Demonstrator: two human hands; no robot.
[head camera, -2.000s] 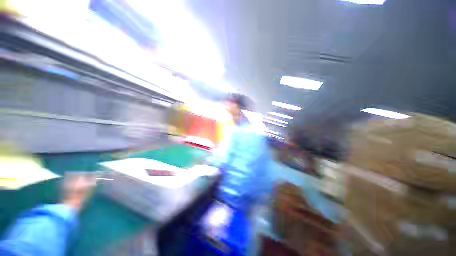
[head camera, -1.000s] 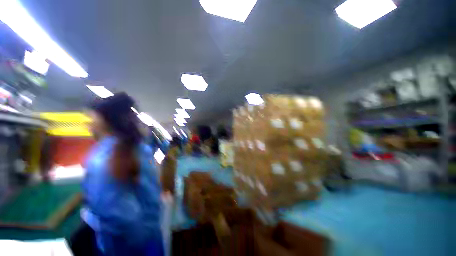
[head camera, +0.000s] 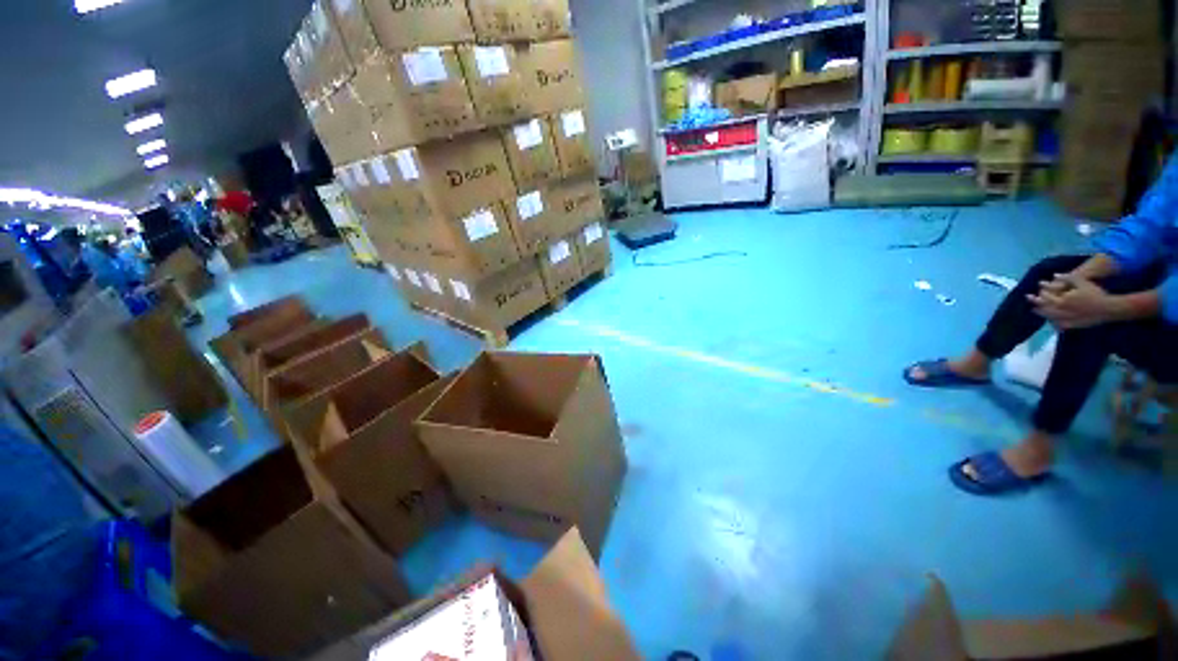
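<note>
Neither of my hands shows in the current view. A white retail box (head camera: 455, 633) with dark and reddish print lies at the bottom edge, among the raised flaps of a brown carton (head camera: 568, 602). The picture's edge cuts both off. Several open brown shipping cartons stand on the floor just beyond; the nearest upright one (head camera: 536, 458) has its top open. Another open carton (head camera: 278, 555) stands to the left.
Sealed cartons (head camera: 446, 194) are stacked on a wooden pallet ahead. A stretch film roll (head camera: 177, 452) stands at left by a blue stool (head camera: 145, 581). A seated person (head camera: 1098, 304) is at right. Shelving (head camera: 969, 116) stands behind. Carton flaps (head camera: 1046, 635) show bottom right.
The view has swung right and down, away from the green bench and the coworker in blue. The floor cartons and pallet stack now show clearly. My hand, seen at first, is out of view.
</note>
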